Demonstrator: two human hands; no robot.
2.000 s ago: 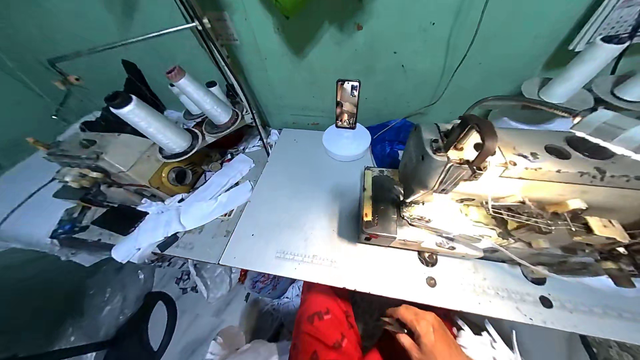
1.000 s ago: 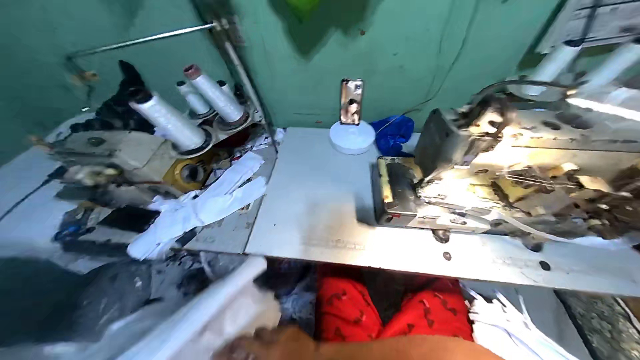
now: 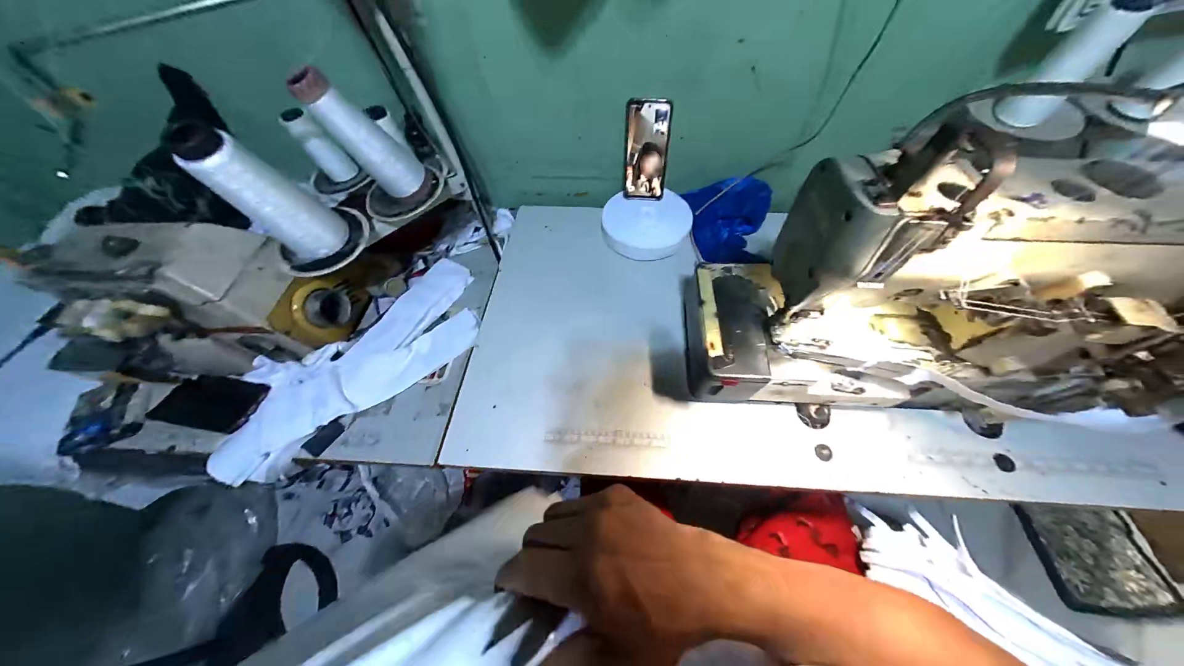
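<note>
My right hand (image 3: 601, 564) reaches leftward across my lap at the bottom centre, its fingers closed on white fabric (image 3: 453, 610) that is blurred. At the bottom edge some skin shows below it, perhaps my left hand, too cut off to tell. An industrial sewing machine (image 3: 832, 231) with its lamp lit stands on the white table (image 3: 573, 370) at the right. White fabric strips (image 3: 953, 592) hang below the table's front edge at the right. More white cloth pieces (image 3: 351, 379) lie on the left table.
A second machine (image 3: 185, 277) with thread cones (image 3: 268, 203) stands at the left. A phone (image 3: 647, 148) leans upright on a round white stand (image 3: 647, 225), beside a blue plastic bag (image 3: 731, 217). A clear plastic bag (image 3: 208, 546) is at the lower left. A green wall rises behind.
Two seconds ago a hand was over my lap near the red cloth, right of centre. Now my right arm reaches across to the left, onto white fabric.
</note>
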